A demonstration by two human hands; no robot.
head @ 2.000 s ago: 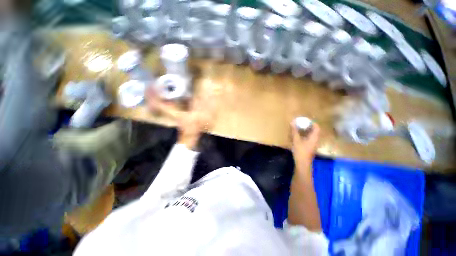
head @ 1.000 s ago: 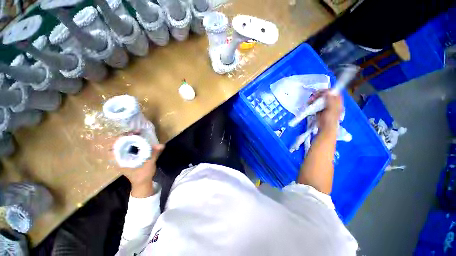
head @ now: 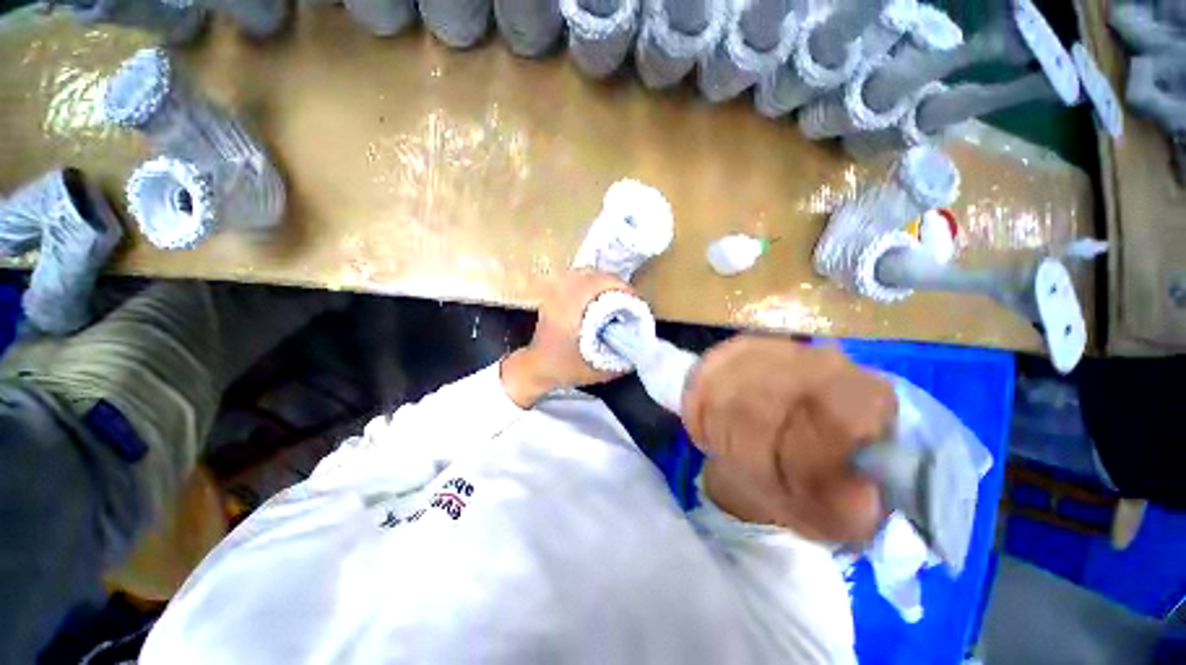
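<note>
My left hand [head: 566, 325] holds a grey-white tube body [head: 632, 224] at the bench's front edge, with one ruffled rim towards me and the other further up over the bench. My right hand [head: 787, 435] is closed around a grey-white stem [head: 666, 374]. The stem's narrow end is at the near rim's hole; how deep it sits cannot be told. Its wide plate end is blurred at the right of my hand. The white glue bottle [head: 736, 253] with a green tip lies on the bench, right of the tube body.
Tube bodies with stems [head: 689, 46] line the bench's far side. One assembly [head: 891, 264] stands at right beside a yellow-red item [head: 939, 229]. Another body [head: 172, 203] and a grey part [head: 65, 247] are at left. A blue crate [head: 969, 390] with a whitish bag is at right. A person's leg shows at left.
My right hand has come out of the blue crate with the stem and moved left to the tube body. My left hand still holds the body. The view has turned.
</note>
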